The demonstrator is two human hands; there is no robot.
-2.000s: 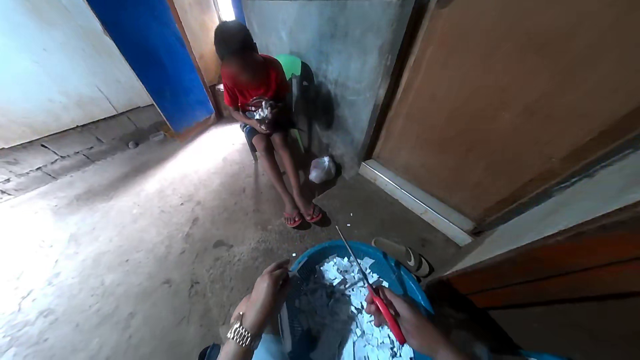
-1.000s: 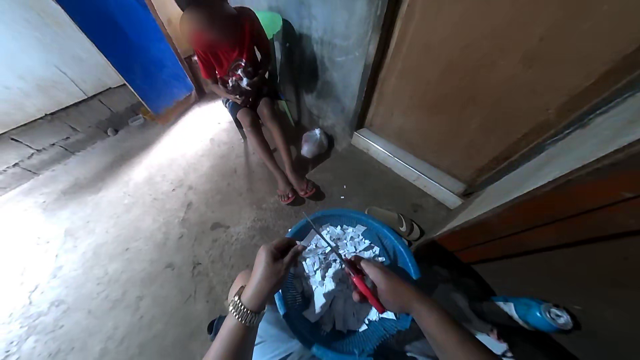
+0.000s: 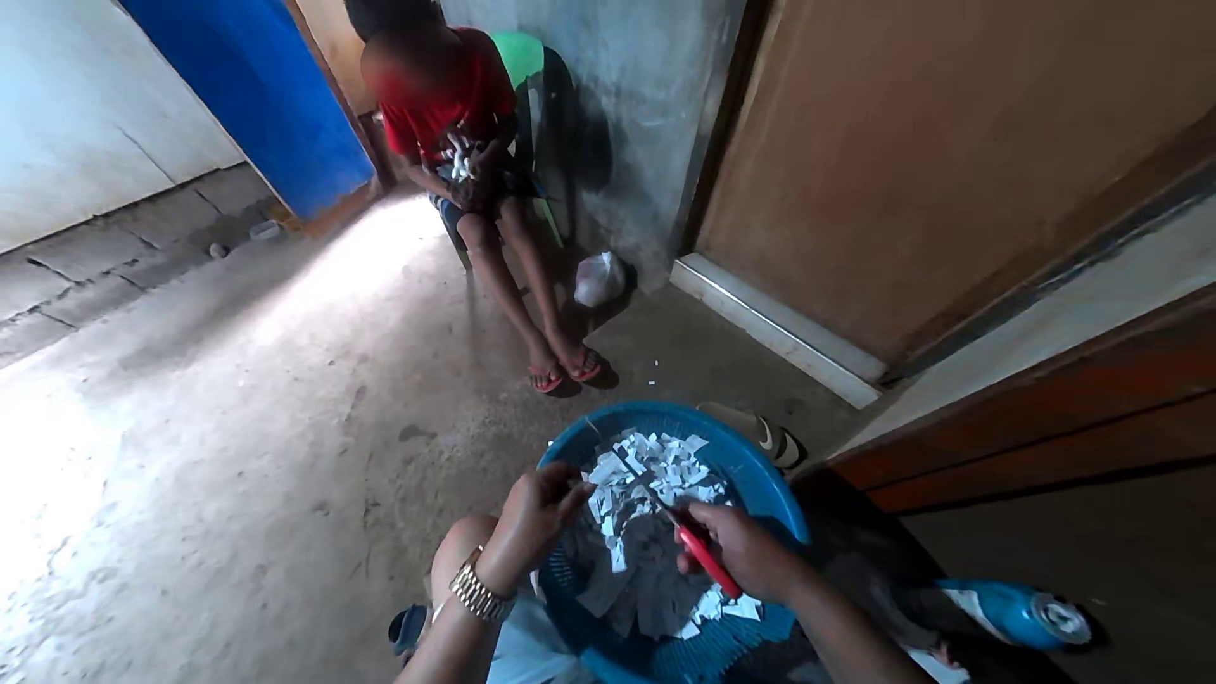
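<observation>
My right hand (image 3: 736,551) holds a pair of scissors with red handles (image 3: 707,559), their blades pointing up and left over a blue plastic basket (image 3: 774,494). Many small cut pieces of white paper (image 3: 665,465) lie in the basket, partly in shadow. My left hand (image 3: 541,518), with a metal-band watch (image 3: 478,587) on its wrist, is at the basket's left rim. Its thumb and fingers are pinched together near the scissors' tips; a small pale bit seems to show between them, too small to name surely.
A person in a red shirt (image 3: 456,104) sits on a green chair (image 3: 520,57) ahead, holding something whitish. A plastic bag (image 3: 599,278) lies beside the chair. Footwear (image 3: 779,442) rests behind the basket. A blue can (image 3: 1031,613) lies at lower right, near a wooden panel (image 3: 1045,427).
Over the two seconds, the view has shifted, and the seated person appears higher in it. Both hands stay over the basket, with the scissors still in my right hand.
</observation>
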